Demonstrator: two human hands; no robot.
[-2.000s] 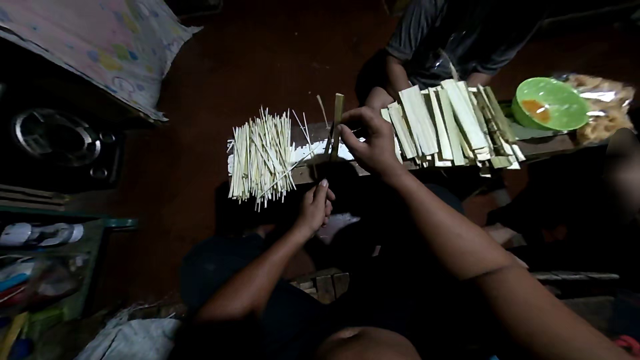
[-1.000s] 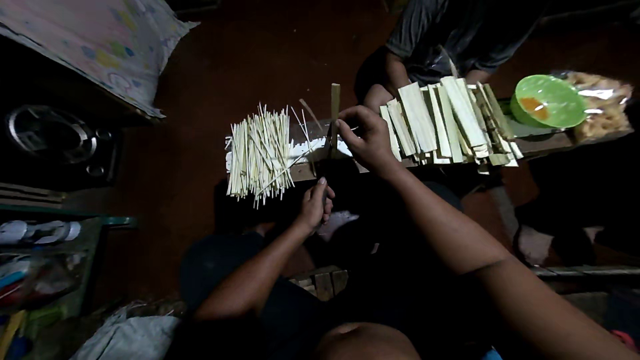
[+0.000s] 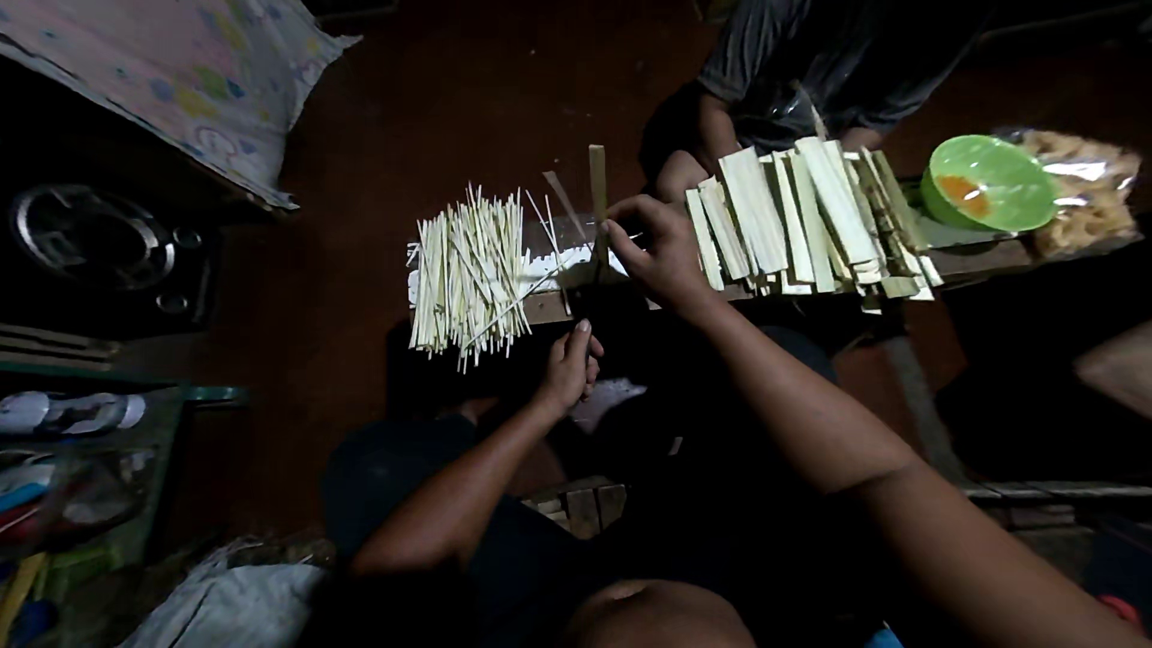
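Note:
My right hand (image 3: 655,250) pinches a narrow flat strip, apparently bamboo (image 3: 598,180), which stands upright over the bench's near edge. Just below and to the left, my left hand (image 3: 571,364) is closed around something dark and thin, perhaps a knife handle; shadow hides most of it. A heap of thin pale sticks (image 3: 468,270) lies on the left of the narrow wooden bench (image 3: 549,308). Several wider pale slats (image 3: 754,211) lie side by side to the right of my right hand. A few loose sticks (image 3: 551,229) rest between the heap and the strip.
Behind the slats sits a person in a grey shirt (image 3: 765,54). A green bowl (image 3: 990,184) with orange residue and a clear bag of snacks (image 3: 1084,193) are at the bench's right end. On the left are a speaker-like round part (image 3: 94,236) and a shelf (image 3: 162,450).

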